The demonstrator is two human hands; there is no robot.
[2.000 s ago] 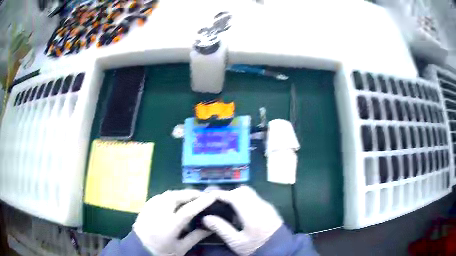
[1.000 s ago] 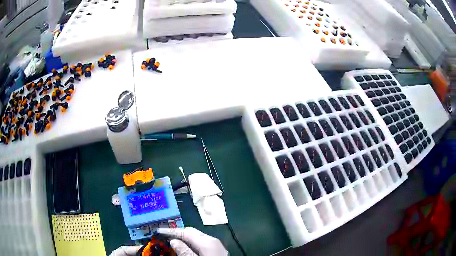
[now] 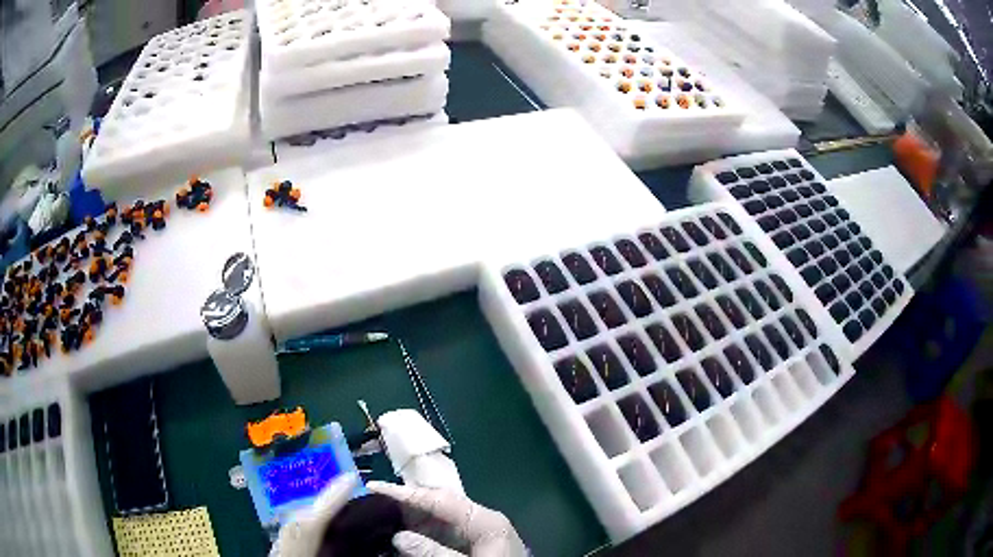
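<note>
My left hand [image 3: 310, 527] and my right hand [image 3: 463, 522], both in white gloves, are at the bottom edge and partly cut off. Between them they hold a black charging case [image 3: 362, 527], whose lid looks shut. The light-blue tester [image 3: 296, 479] stands just behind my hands with its blue screen lit; my left hand covers its lower part. The orange test cradle [image 3: 277, 426] sits behind the screen. A white wiping cloth [image 3: 414, 437] lies right of the tester.
A white dispenser bottle [image 3: 242, 354], pen-like tool [image 3: 335, 341] and tweezers [image 3: 420, 383] lie behind. A black smartphone [image 3: 133, 446] and yellow sticker sheet [image 3: 166, 535] are left. A foam tray [image 3: 642, 479] of black cases is right. Loose earbuds [image 3: 65, 288] lie upper left.
The case showed orange between my hands a second ago and now shows only black. My hands now cover the tester's lower front. The view has shifted, bringing more of the rear trays into sight.
</note>
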